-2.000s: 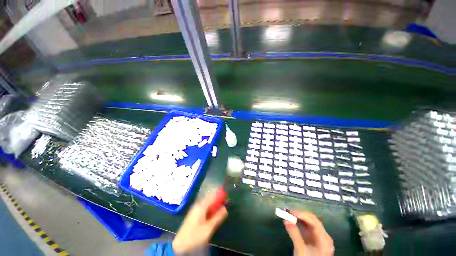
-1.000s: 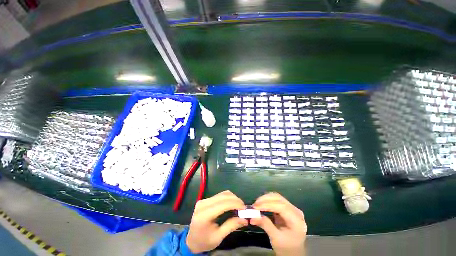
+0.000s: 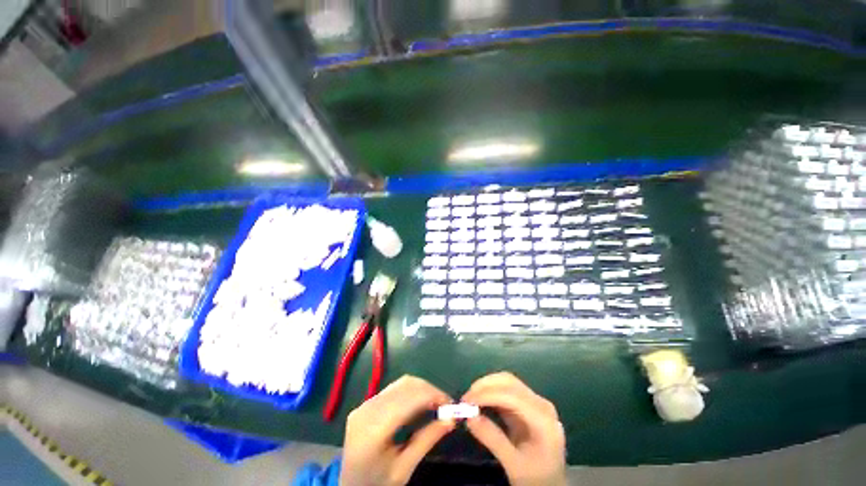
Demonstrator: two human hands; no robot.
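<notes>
A small white unit (image 3: 458,411) is held between the fingertips of both my hands, low in the middle of the view. My left hand (image 3: 397,429) grips its left end and my right hand (image 3: 515,423) its right end. The fingertips cover both ends. Pliers with red handles (image 3: 358,353) lie left of my hands, with their pale wrapped head pointing away. A clear blister tray (image 3: 408,330) with rows of white pieces lies beyond my hands. A blue bin (image 3: 191,365) holds a heap of white plastic covers on the left.
A white squeeze bottle (image 3: 385,238) and a loose white piece (image 3: 358,271) lie right of the bin. A padded cream mallet head (image 3: 675,387) lies at the right. Stacked blister trays (image 3: 774,237) stand far right; more filled trays (image 3: 142,304) lie left. A metal upright (image 3: 302,119) rises behind.
My left hand has let go of the red pliers, which now lie on the bench. Both hands have come together on the white unit. The view has shifted.
</notes>
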